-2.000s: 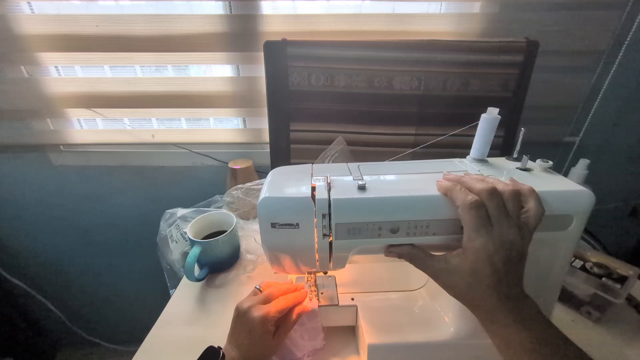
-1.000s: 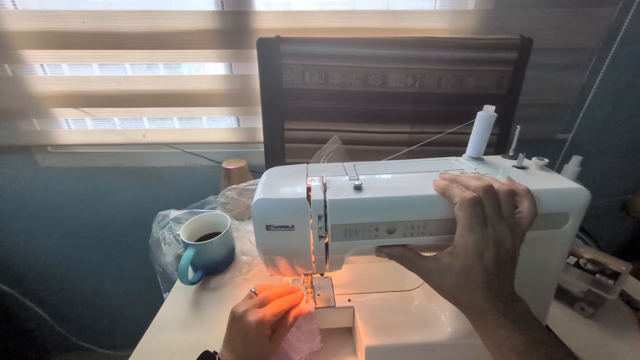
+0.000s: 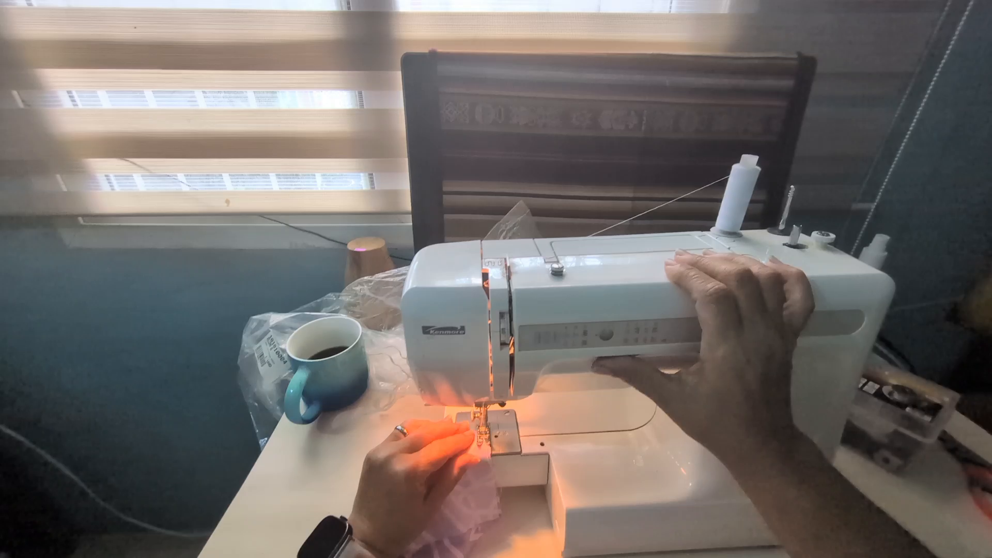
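Observation:
A white Kenmore sewing machine (image 3: 604,302) stands on a white table, its lamp glowing orange over the needle area. My left hand (image 3: 411,477), with a ring and a dark wristwatch, holds light pink patterned fabric (image 3: 469,500) by the presser foot (image 3: 482,422), fingertips beside the metal needle plate (image 3: 505,432). My right hand (image 3: 732,349) grips the machine's arm, fingers over the top and thumb beneath its front edge. A white thread spool (image 3: 738,195) stands upright on top, its thread running down to the left.
Left of the machine, a blue and white mug (image 3: 329,368) of dark drink stands by a clear plastic bag (image 3: 263,349). Behind are a wooden cone-like object (image 3: 366,260) and a chair back (image 3: 612,139) with striped cloth. A clear plastic box (image 3: 903,399) sits at right.

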